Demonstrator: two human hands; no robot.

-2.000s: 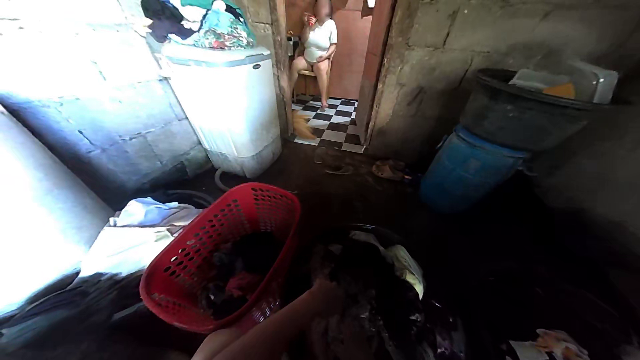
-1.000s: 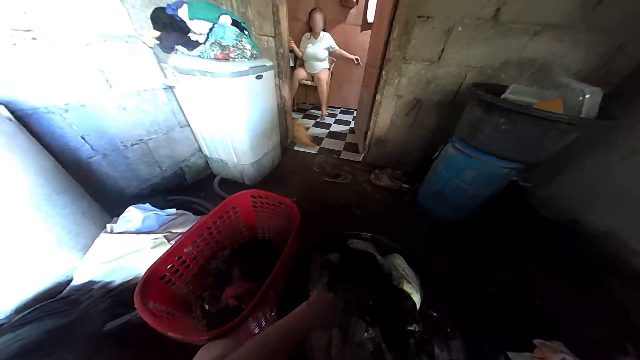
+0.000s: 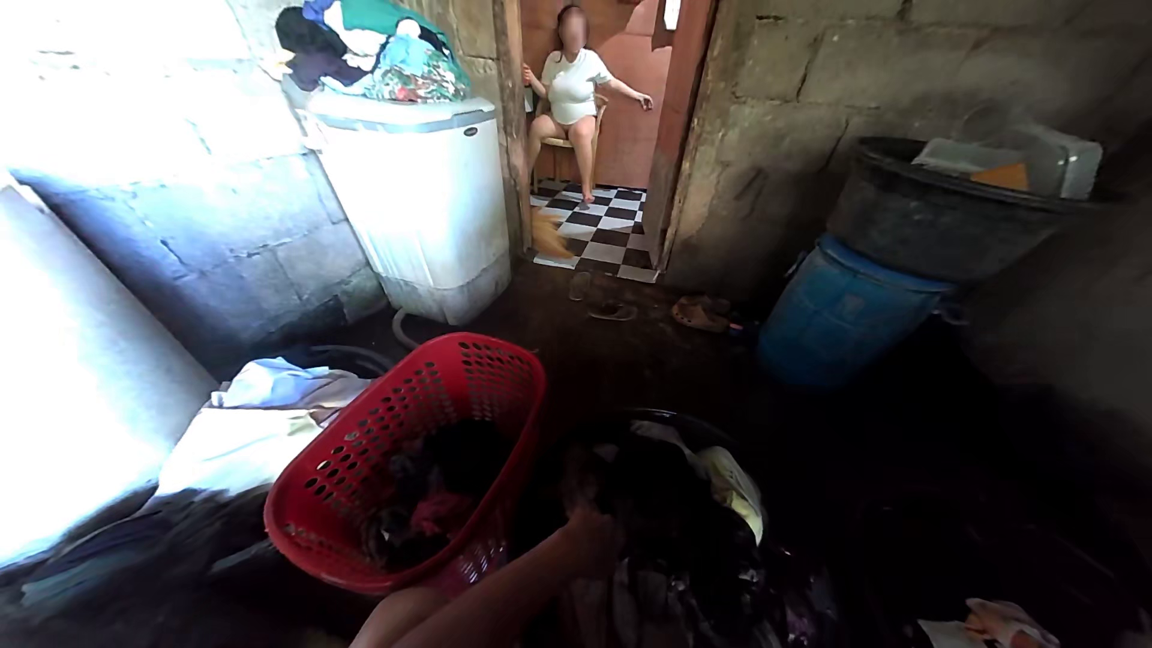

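Note:
My left hand (image 3: 594, 533) reaches in from the bottom and rests on dark, wet-looking clothes (image 3: 666, 576) in a round basin (image 3: 661, 415); its fingers are lost in shadow, so its hold cannot be told. A pale yellow cloth (image 3: 733, 486) lies at the basin's right side. Just left of the basin, close to my left forearm, stands a red perforated plastic laundry basket (image 3: 531, 396) with dark clothes and a red cloth (image 3: 439, 511) inside. I cannot make out my right hand.
Pale cloths (image 3: 252, 441) lie left of the basket. Behind stands a white washing machine (image 3: 427, 198) with clothes on top. Sandals (image 3: 700, 313) lie near the doorway, where a person (image 3: 571, 90) sits. A black tub (image 3: 954, 216) rests on a blue drum (image 3: 846, 315) at right.
The seated person has lowered a hand from near the face and now holds one arm out to the side. My left hand stays at the clothes in the basin.

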